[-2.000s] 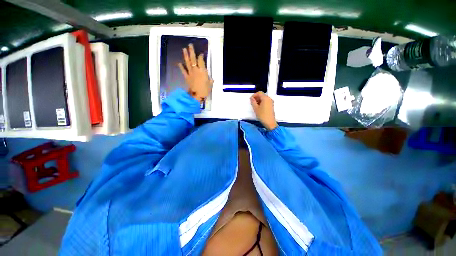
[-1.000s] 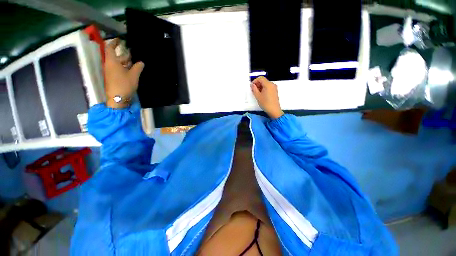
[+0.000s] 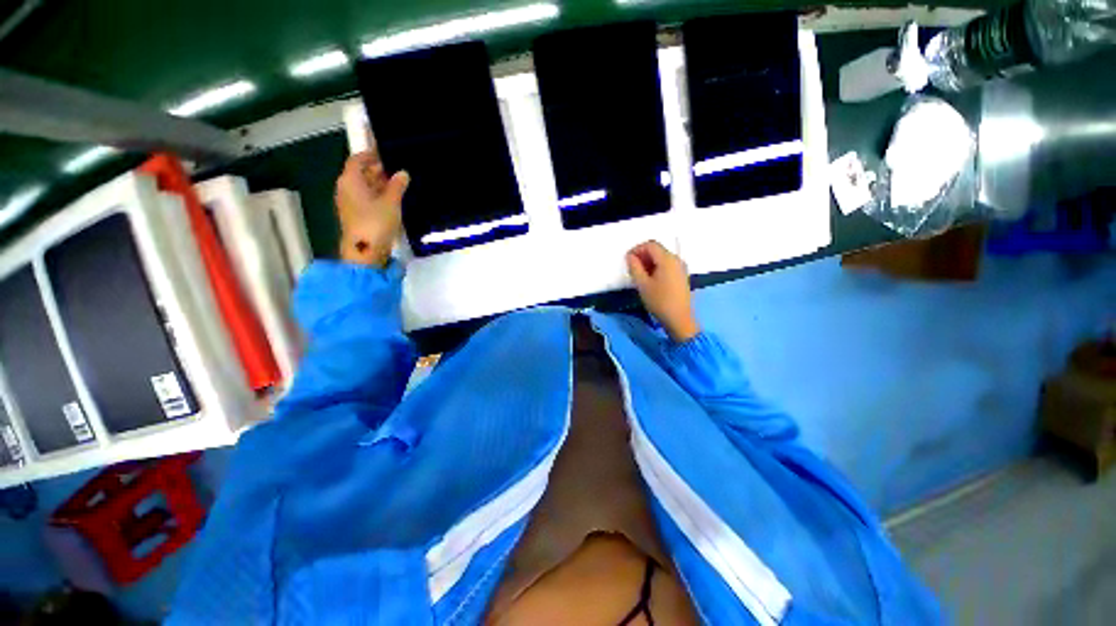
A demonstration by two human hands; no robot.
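A white foam tray (image 3: 539, 276) lies in front of me with three tablets, glossy black screens up: the left tablet (image 3: 447, 147), the middle tablet (image 3: 602, 122) and the right tablet (image 3: 744, 110). My left hand (image 3: 372, 202) grips the left tablet's left edge, thumb over the edge, other fingers curled beside it and partly hidden. My right hand (image 3: 661, 284) is over the tray's front rim below the middle tablet, fingers curled together; whether they hold something small cannot be seen.
Upright white trays (image 3: 220, 410) with grey-backed tablets and a red divider (image 3: 220, 275) stand at the left. At the right are a wipe pile (image 3: 928, 153) in clear plastic, a small white card (image 3: 852, 184) and a clear bottle (image 3: 997, 47). A red stool (image 3: 129, 520) is below left.
The left tablet lay back-up under my left hand, was lifted and tilted left of the tray, and is now screen-up over the left recess. My right hand stays by the front rim.
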